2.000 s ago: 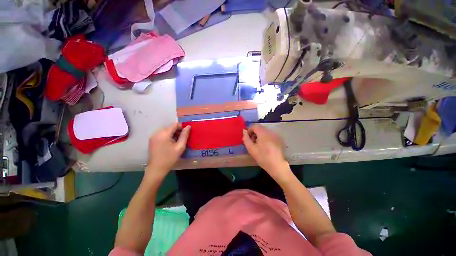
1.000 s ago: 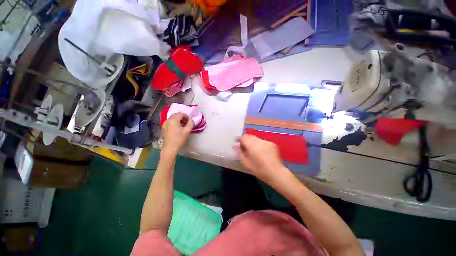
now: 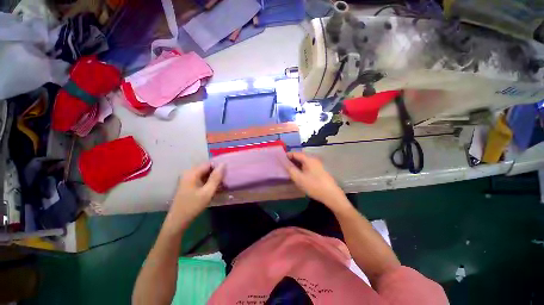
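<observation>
The blue-grey sewing template [image 3: 247, 112] lies open on the table, with an orange-brown tape strip [image 3: 253, 132] across its middle. A red cut piece [image 3: 247, 148] lies on its near half, and only its far edge shows. A pale pink-mauve piece [image 3: 252, 167] covers the rest of it. My left hand [image 3: 198, 186] holds the pale piece by its left end. My right hand [image 3: 314, 177] holds it by its right end. The near edge of the template is mostly hidden.
A red stack [image 3: 111, 164] lies at the left, with pink pieces [image 3: 176, 80] and a tied red bundle [image 3: 89, 95] behind. The sewing machine head [image 3: 411, 56] is at the right, with a red piece [image 3: 367, 108] and black scissors [image 3: 407, 146] beside it.
The pale piece from the left stack is now over the red piece on the template, and the stack shows red on top. Both hands are back at the template. The camera view has swung and returned.
</observation>
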